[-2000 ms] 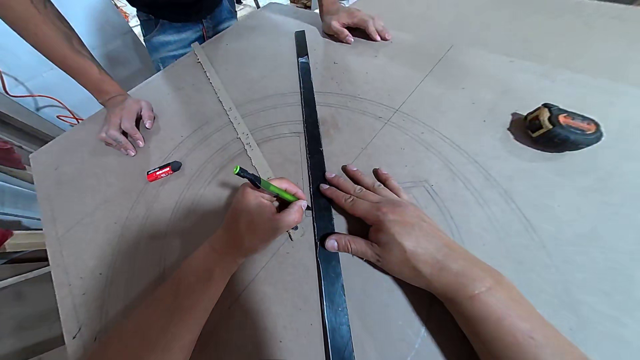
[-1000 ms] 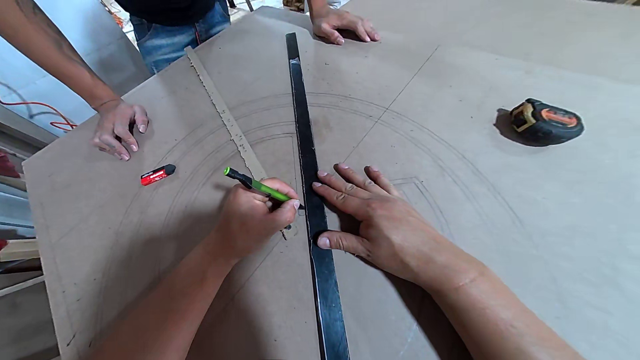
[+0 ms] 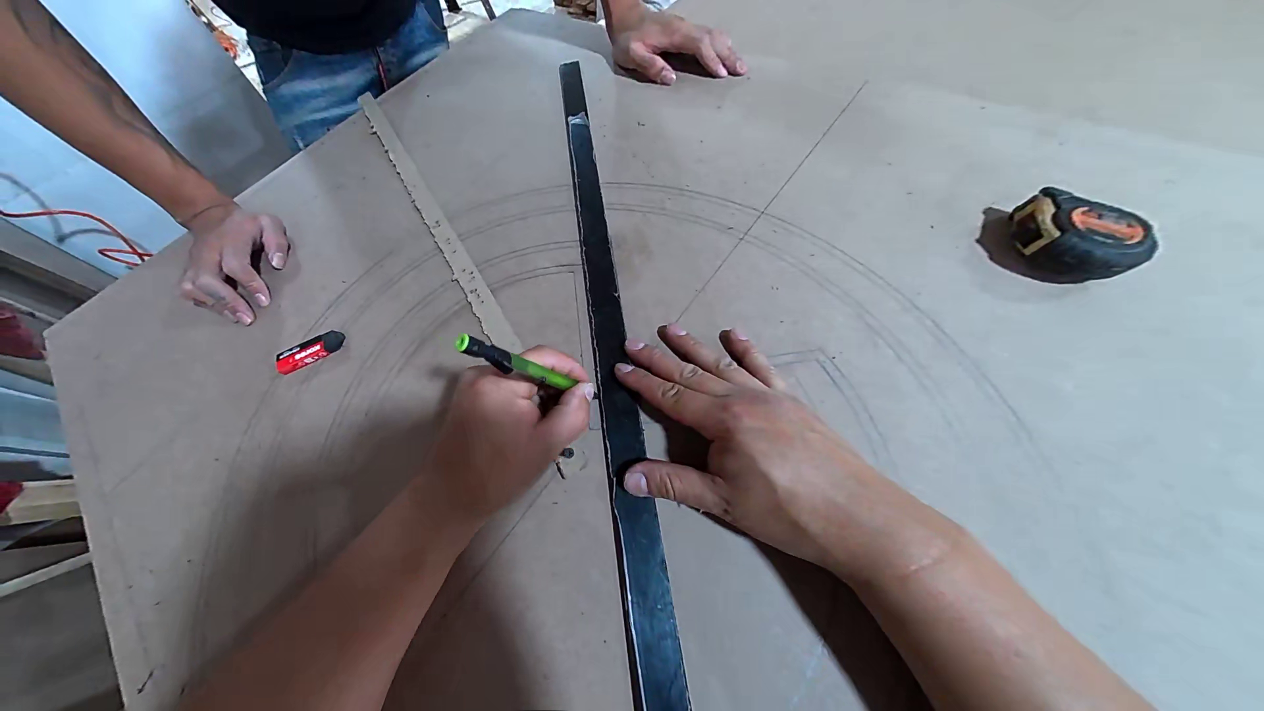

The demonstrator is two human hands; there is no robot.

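My left hand [image 3: 509,425] grips a green and black marking pencil [image 3: 518,365], its tip by the left edge of a long black straight strip [image 3: 602,267]. My right hand [image 3: 760,425] lies flat with spread fingers, fingertips and thumb on that strip's right side. The strip runs lengthwise over drawn arcs and lines on a large brown board [image 3: 790,247]. A narrow notched strip [image 3: 434,222] lies to the left, its near end hidden behind my left hand. Beneath that hand, a small dark pin or screw [image 3: 566,454] shows.
A tape measure [image 3: 1086,235] rests on the board at the right. A short red and black piece [image 3: 310,352] bearing writing lies at left. Across the board stands another person, with one hand [image 3: 237,262] at the left edge and the other [image 3: 676,44] at the far edge.
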